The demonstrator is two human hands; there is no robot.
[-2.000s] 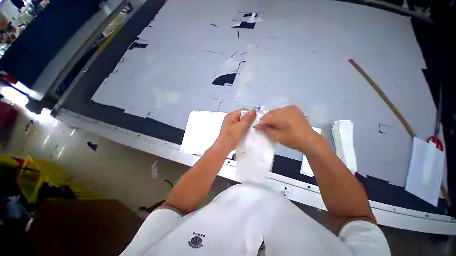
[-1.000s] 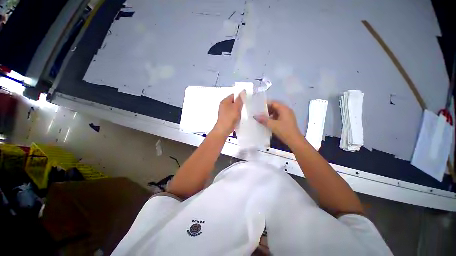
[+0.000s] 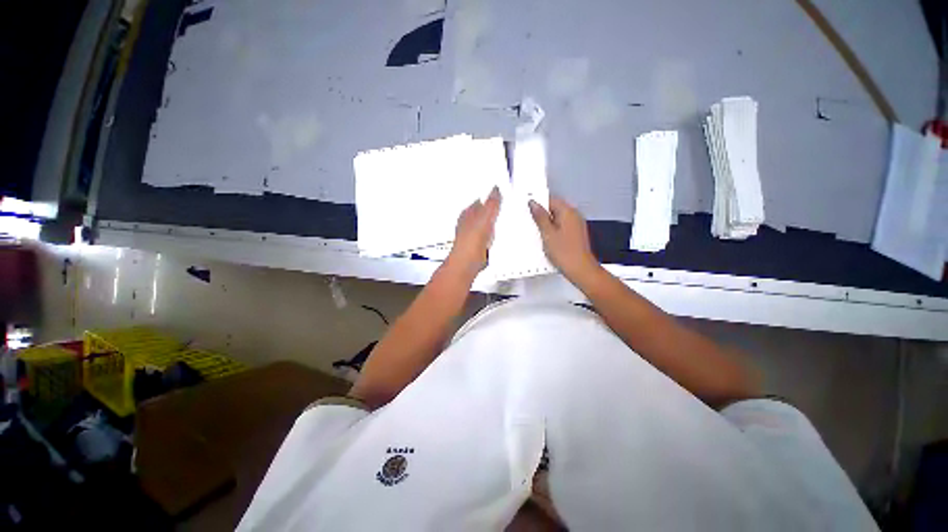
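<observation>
A white cut panel [image 3: 518, 241] is held between my two hands at the table's near edge, its upper part a narrow strip. My left hand [image 3: 478, 229] grips its left side and my right hand [image 3: 561, 235] grips its right side, thumb on top. The stack of unfolded panels [image 3: 416, 195], with a toothed top edge, lies just left of the held panel. A folded panel [image 3: 655, 190] lies right of my hands, and a thicker bundle of folded panels [image 3: 736, 166] lies further right.
A small crumpled white scrap [image 3: 531, 112] lies above the held panel. At right are a wooden stick [image 3: 847, 57], a white sheet [image 3: 913, 197] and partly visible red scissors handles [image 3: 939, 132]. A yellow crate [image 3: 156, 364] and brown box [image 3: 234, 426] are below left.
The view has tilted down toward the table's near edge. My hands have moved from the panel's upper end to its two sides, and the panel's shape between them has changed.
</observation>
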